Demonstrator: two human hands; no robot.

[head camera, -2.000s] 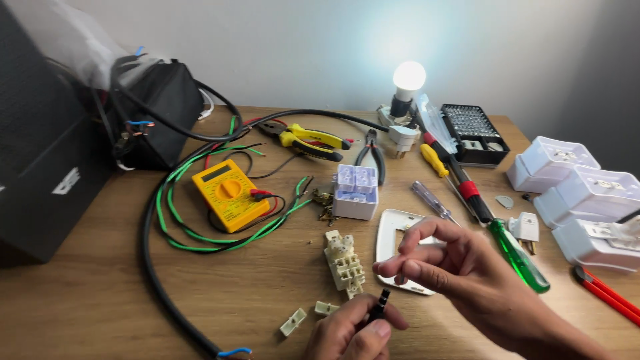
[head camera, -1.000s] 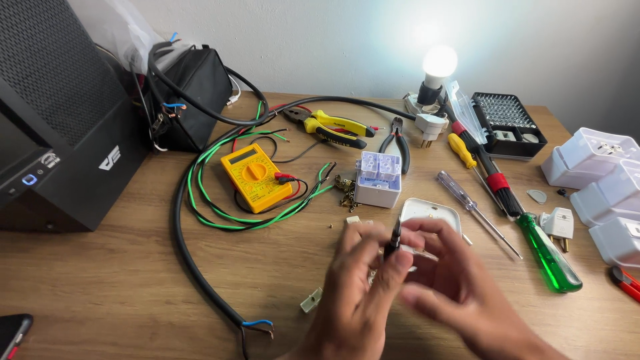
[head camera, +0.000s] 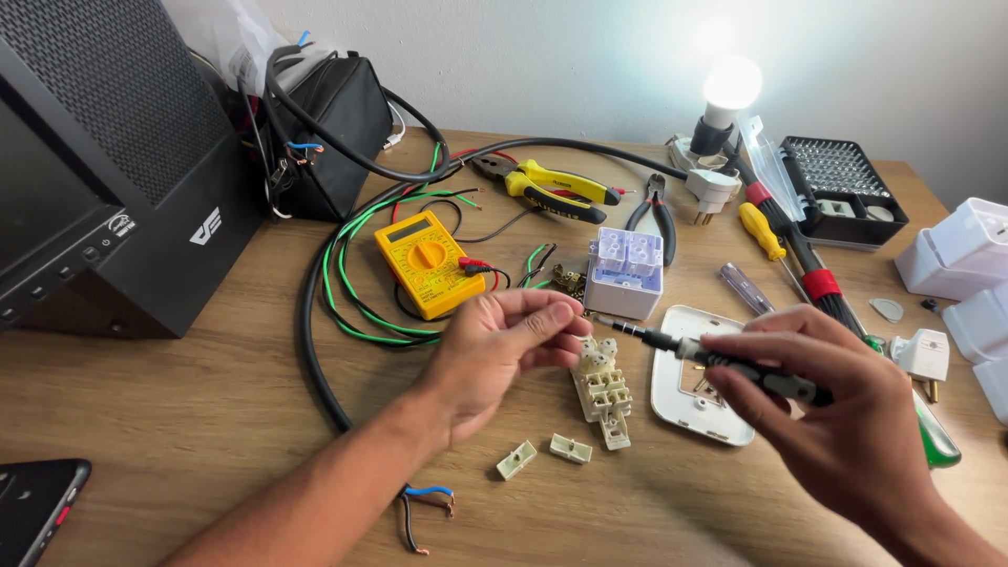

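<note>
My right hand [head camera: 835, 409] grips a black precision screwdriver [head camera: 709, 358], its shaft pointing left. The fingertips of my left hand [head camera: 504, 346] are pinched at the screwdriver's tip, on something too small to make out. Just below lies a cream socket module [head camera: 605, 394] with open terminals, and nearer me are two small cream plastic pieces [head camera: 516, 461]. A white faceplate [head camera: 668, 394] with small metal parts in its middle lies partly behind my right hand. Above it stands a white box with translucent compartments [head camera: 624, 287], beside small brass-coloured parts [head camera: 568, 279].
Left of my hands lie a yellow multimeter [head camera: 429, 264], green and black wires [head camera: 340, 276] and a thick black cable [head camera: 309, 346]. Behind are yellow-black pliers [head camera: 551, 189], diagonal cutters [head camera: 655, 216], a lit bulb [head camera: 732, 83] and a bit case [head camera: 854, 213]. A computer tower [head camera: 197, 236] stands left.
My hands have moved apart, and the screwdriver now extends plainly from my right hand to my left fingertips. The cream socket module, covered by my hands a second ago, shows again.
</note>
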